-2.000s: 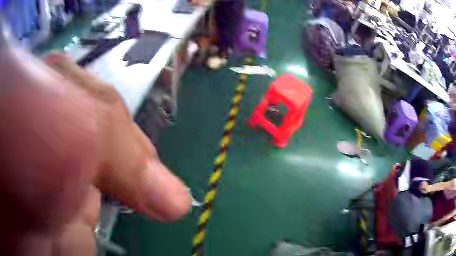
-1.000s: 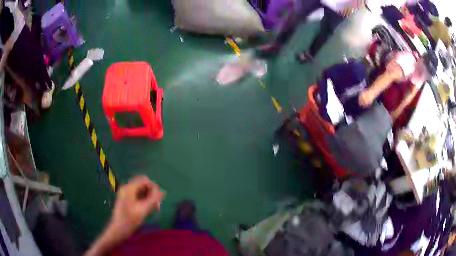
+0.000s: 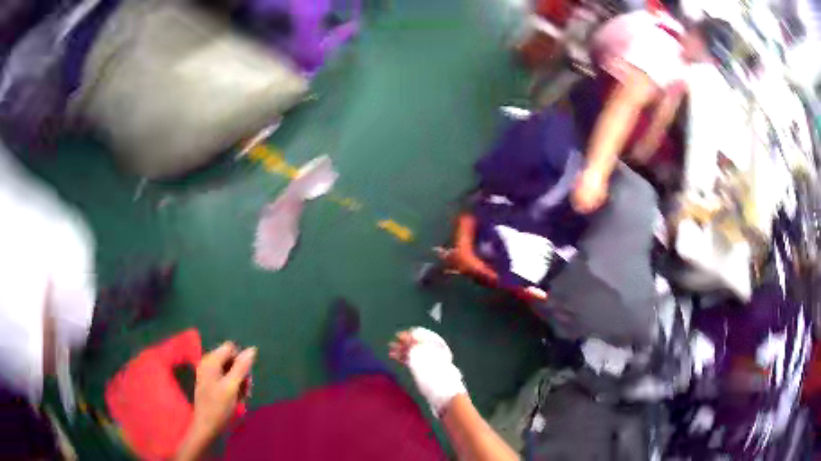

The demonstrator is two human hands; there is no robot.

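My left hand (image 3: pixel 221 383) is bare, at the lower left, in front of the red stool (image 3: pixel 144 396). Its fingers are curled and blurred; I cannot tell whether it holds anything. My right hand (image 3: pixel 430 365) has a white wrap over the palm and wrist, at the lower centre. Its fingertips are bent and blurred, and nothing is clearly seen in it. The orange-rimmed basket (image 3: pixel 468 252) stands ahead to the right, heaped with dark purple cloth (image 3: pixel 531 162) and a grey piece (image 3: pixel 612 261).
Another person's arm (image 3: pixel 617 126) reaches onto the basket's cloth. A beige sack (image 3: pixel 171 90) lies at the upper left. Pale pink scraps (image 3: pixel 284 221) lie by yellow floor tape (image 3: pixel 394 230). A blurred white shape (image 3: pixel 40 270) is at the left edge. Cloth heaps (image 3: pixel 594 414) fill the lower right.
The view has swung right and forward. The red stool is now lower left, partly behind my left hand. The basket is nearer the centre. My wrapped right hand has come into view.
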